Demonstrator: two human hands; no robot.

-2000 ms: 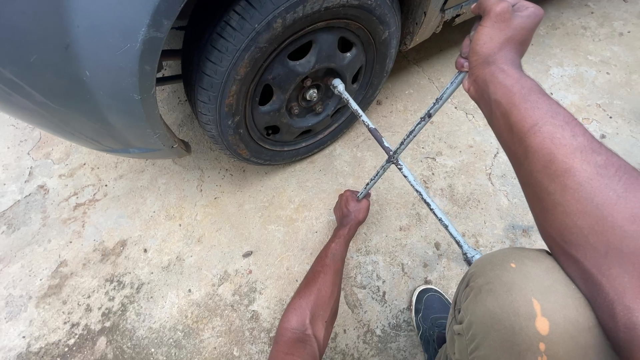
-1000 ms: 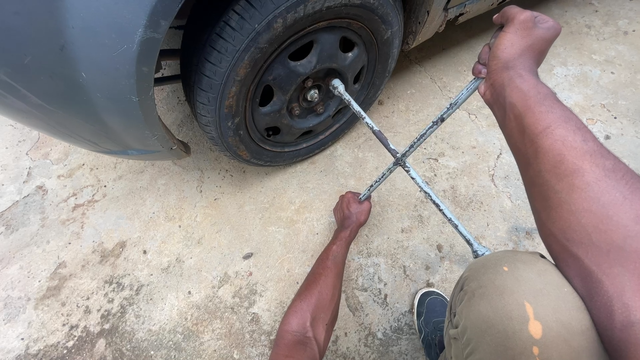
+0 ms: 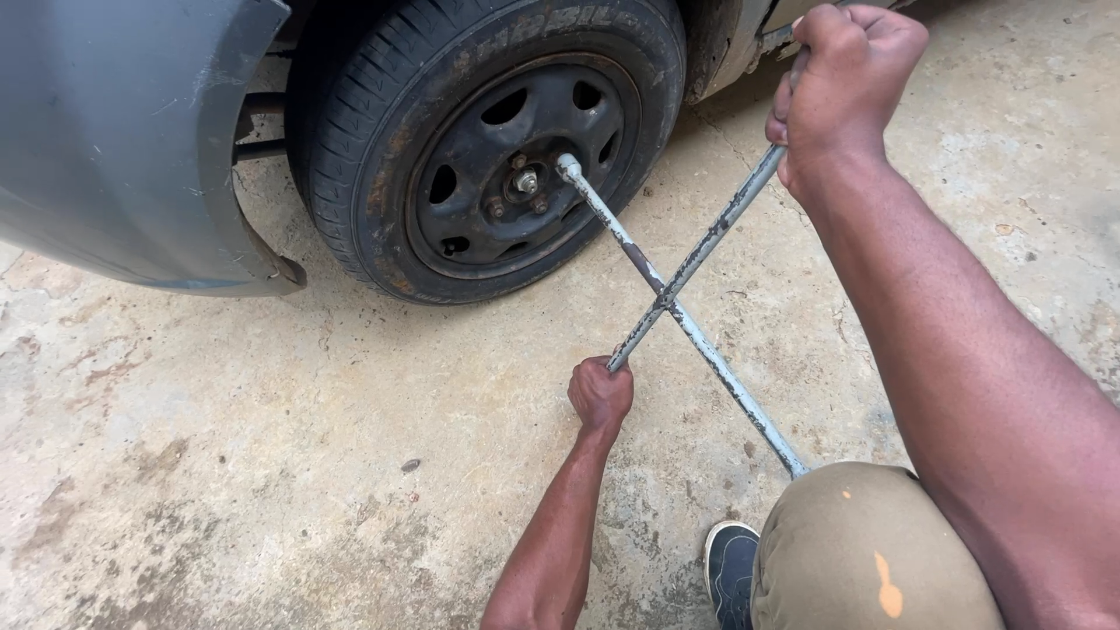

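A four-way lug wrench [image 3: 719, 223] with chipped pale paint reaches from the car wheel toward my knee. Its far socket end sits at the right side of the hub on the black steel wheel [image 3: 490, 131], over a spot where the nut is hidden. Other rusty lug nuts [image 3: 539, 203] show around the hub. My left hand [image 3: 600, 390] is closed around the lower end of the crossbar. My right hand [image 3: 844, 83] grips the crossbar's upper end, near the car's sill. The wrench's near end meets my knee, which hides its tip.
The grey bumper [image 3: 131, 149] of the car, with a cracked lower edge, is at the upper left. The tyre [image 3: 367, 166] rests on stained concrete [image 3: 306, 455]. My bent knee [image 3: 862, 542] and dark shoe [image 3: 731, 569] are at the lower right.
Both hands keep their grip on the crossbar. My right hand has shifted slightly up and to the right since the earliest frame.
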